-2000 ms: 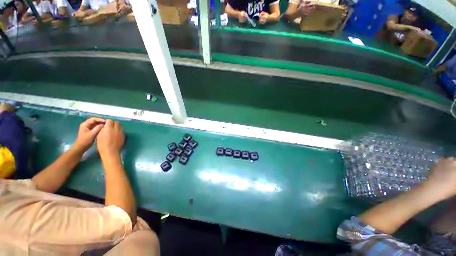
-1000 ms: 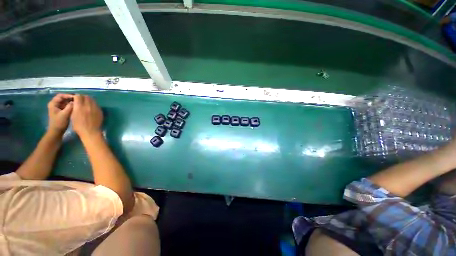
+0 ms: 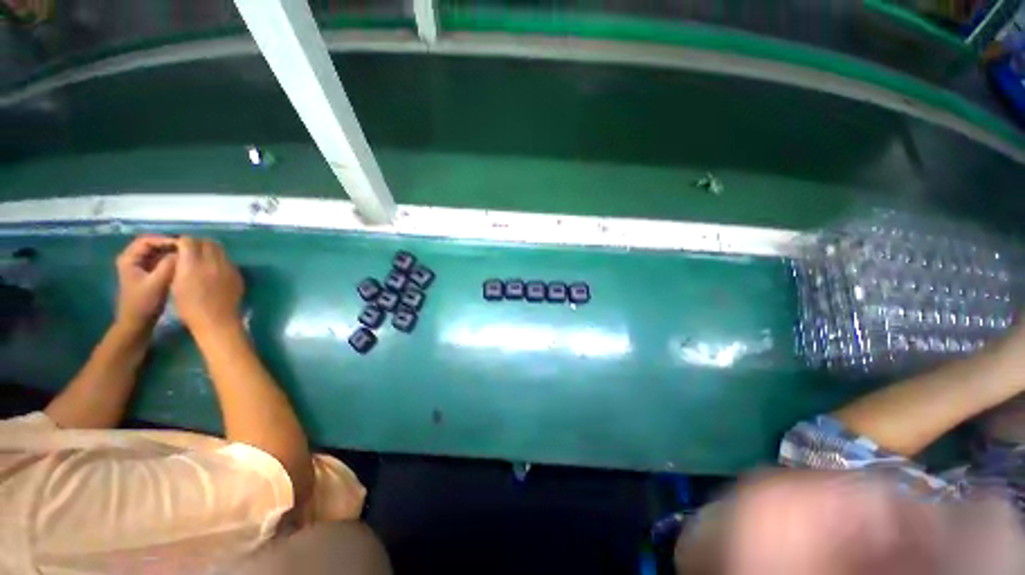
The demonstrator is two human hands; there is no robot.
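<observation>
A loose cluster of small black square housings point(image 3: 389, 299) lies on the glossy green bench top, left of the middle. A short straight row of the same black housings point(image 3: 536, 291) lies to its right. A large blurred skin-coloured shape at the bottom right, close to the camera, seems to be my right hand point(image 3: 837, 528). Its fingers cannot be made out, nor whether it holds anything. It is well below and to the right of the row. My left hand is not in view.
A neighbour's hands point(image 3: 178, 281) meet over the bench at left. Clear plastic trays point(image 3: 910, 294) lie at right by a plaid-sleeved neighbour's arm. A pale metal rail point(image 3: 596, 230) and an upright post point(image 3: 320, 112) separate bench and belt. Small pieces point(image 3: 708, 182) lie on the belt.
The view has tilted down, so the people across the line are out of view. The blurred shape has come in at bottom right. The cluster and row keep their arrangement.
</observation>
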